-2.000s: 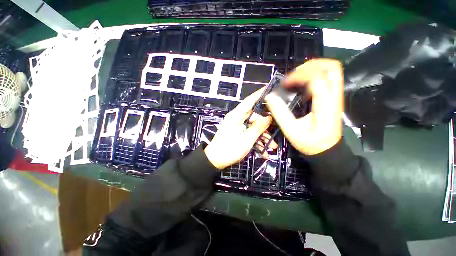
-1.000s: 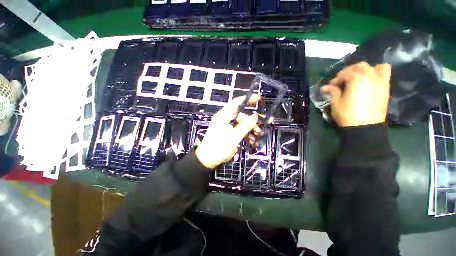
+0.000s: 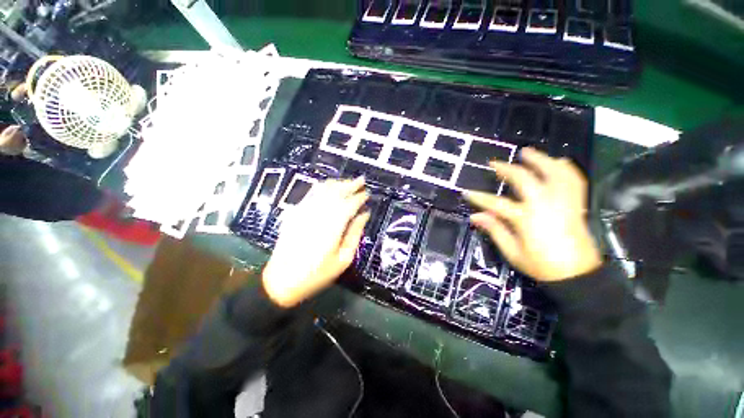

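The glossy black blister tray [image 3: 318,90] lies in front of me, with black keypad housings [image 3: 438,253] in its near row. A white-bordered die-cut sheet [image 3: 405,148] lies across its middle; its right end cells look empty. My left hand [image 3: 318,237] is palm down over the left part of the near row and hides the pockets beneath; whether it touches or holds a housing is hidden. My right hand [image 3: 538,216] hovers palm down at the sheet's right end, fingers spread, nothing seen in it.
White lattice waste sheets [image 3: 196,139] are piled left, beside a round cream fan [image 3: 84,102]. Stacked dark trays [image 3: 489,49] stand behind. A shiny black-grey heap [image 3: 693,196] is at the right. A brown box [image 3: 175,302] is below the bench edge.
The housing held up in my left hand is no longer seen; that hand has lowered to the near row. My right hand has come back from the dark heap to the sheet. The view has shifted.
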